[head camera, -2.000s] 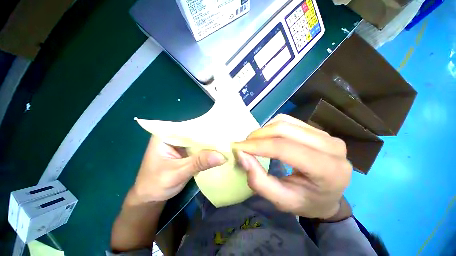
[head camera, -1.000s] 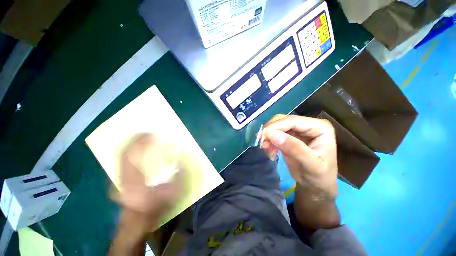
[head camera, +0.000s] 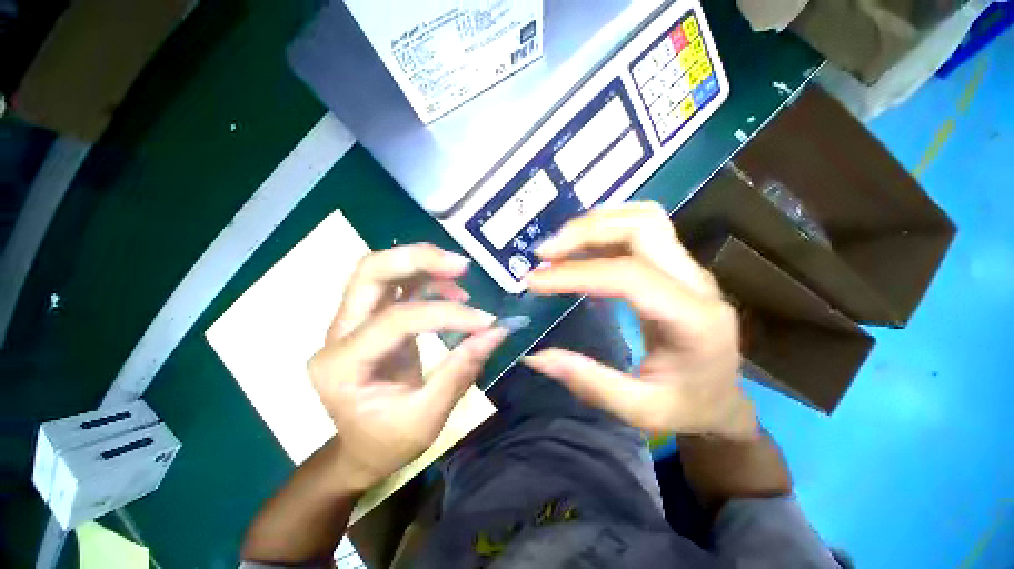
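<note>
My left hand (head camera: 400, 356) is raised over the bench edge, thumb and forefinger pinched on a tiny clear seal sticker (head camera: 514, 322) that sticks out at the fingertips. My right hand (head camera: 656, 333) is just to its right, thumb and fingers apart, with nothing visible in it. The pale yellow sticker sheet (head camera: 278, 333) lies flat on the dark green bench, partly hidden under my left hand and forearm. A white retail carton (head camera: 456, 56) with fine print and a barcode rests on the digital scale (head camera: 578, 167).
White cartons (head camera: 106, 461) with black bars stand together at the left. Another yellow sheet (head camera: 111, 547) lies below them. Open brown boxes (head camera: 845, 211) are below the bench edge at right. Crumpled brown paper (head camera: 862, 39) is at top right. A brown box (head camera: 100, 61) is at top left.
The sheet was in both hands, then was laid flat on the bench. My left hand has lifted from it towards my right hand. The clear sticker, earlier in my right fingers, is now in my left.
</note>
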